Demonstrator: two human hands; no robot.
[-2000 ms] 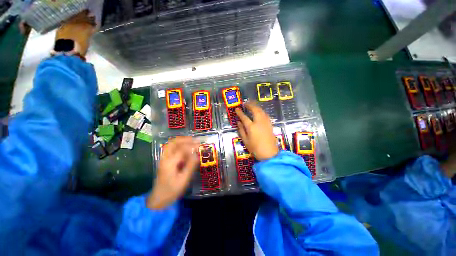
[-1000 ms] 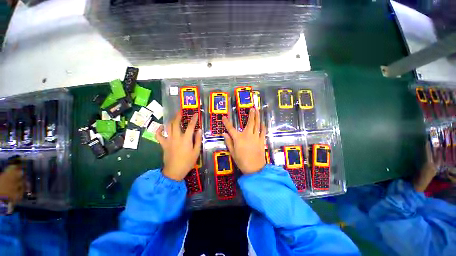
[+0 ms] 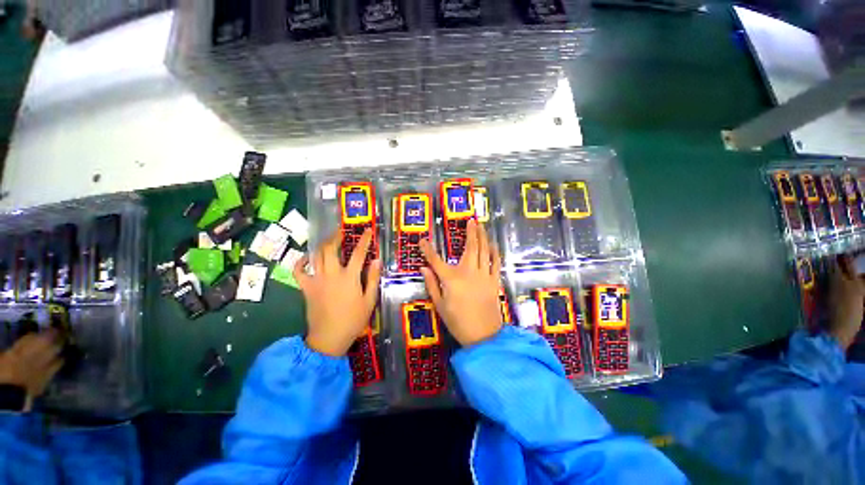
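Note:
Red keypad phones with yellow screen frames lie in a clear blister tray [image 3: 580,265]. In its back row, the left phone [image 3: 358,206], middle phone [image 3: 413,214] and right phone [image 3: 458,201] have lit blue screens. My left hand [image 3: 337,296] rests fingers down on the left phone's keypad, fingers apart. My right hand [image 3: 467,289] has fingertips on the keypads of the middle and right phones. The front row holds several red phones, one [image 3: 423,347] between my wrists; another is partly under my left hand. Yellow-framed pieces [image 3: 536,200] lie in a back right pocket.
Left of the tray is a pile of green, white and black batteries [image 3: 206,263]. Stacked trays [image 3: 379,95] stand behind. Another tray [image 3: 133,313] with dark phones and a person's hand is at far left. At right, another hand reaches to a phone tray [image 3: 780,223].
Since two seconds ago, my left hand has moved from the front row to the back-left phone. Another person's arm has left the upper left. The front right phone's screen now shows bright.

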